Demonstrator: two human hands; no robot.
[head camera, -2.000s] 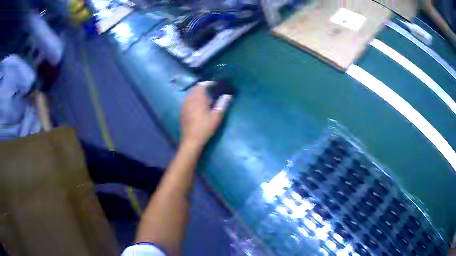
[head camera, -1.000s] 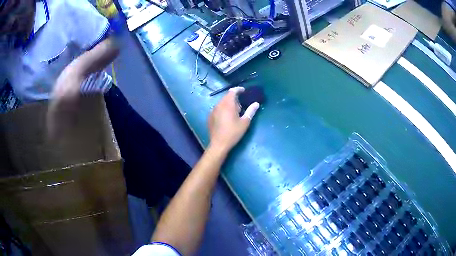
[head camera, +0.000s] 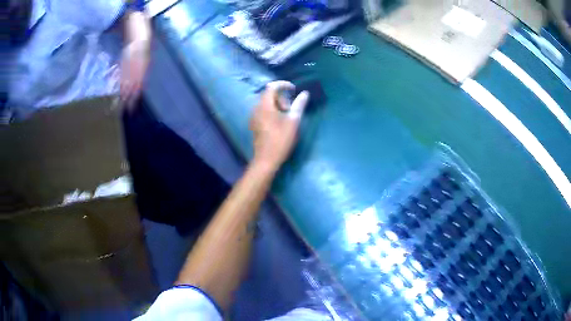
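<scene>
My left hand (head camera: 275, 122), with whitish finger cots, reaches over the green bench. Its thumb and index finger pinch a small round unit (head camera: 285, 99), blurred. A black pad or puck (head camera: 315, 94) lies just right of the fingertips. Two round units with pale faces and dark rims lie flat beyond the hand, one at left (head camera: 332, 41) and one at right (head camera: 347, 49). A clear blister tray (head camera: 466, 232) with rows of black units lies at lower right. A sliver of skin at the bottom right corner may be my right hand; its state is hidden.
A blurred fixture (head camera: 294, 28) stands at the bench's far side. Cardboard sheets (head camera: 432, 37) with a white label lie beyond, beside white strips (head camera: 519, 128). An open carton (head camera: 69, 251) with white pieces stands left of the bench. Another person's hand (head camera: 133, 72) hangs above it.
A second round unit now lies beside the one near the fixture. White pieces now show at the carton's opening. The other person's hand has moved right, away from the carton. The view has shifted.
</scene>
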